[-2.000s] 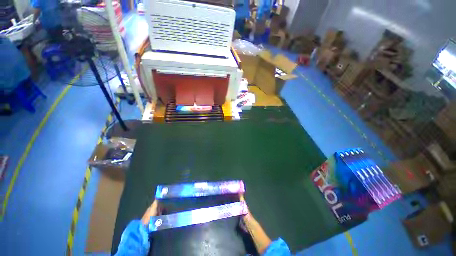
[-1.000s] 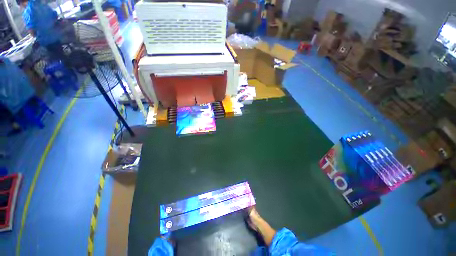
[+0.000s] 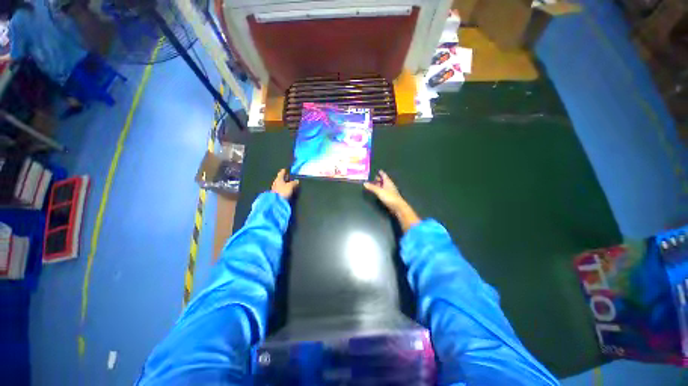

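Note:
A glossy blue-pink retail box lies flat, its far part on the rollers and its near edge over the green table. My left hand is at its near left corner and my right hand at its near right corner. Fingers and thumbs are spread; whether they touch the box is unclear. Close to me, between my sleeves, the blurred spines of retail boxes show at the bottom edge. A dark glossy surface with a glare spot lies beyond them.
The machine's reddish-brown curtain hangs behind the rollers. A stack of retail boxes stands at the table's right edge. Small white boxes and brown cardboard are at the back right. A fan stand is at the left.
My hands have left the two held boxes, now at the bottom edge, and moved forward to the box at the rollers. The view has moved closer to the machine and tilted down.

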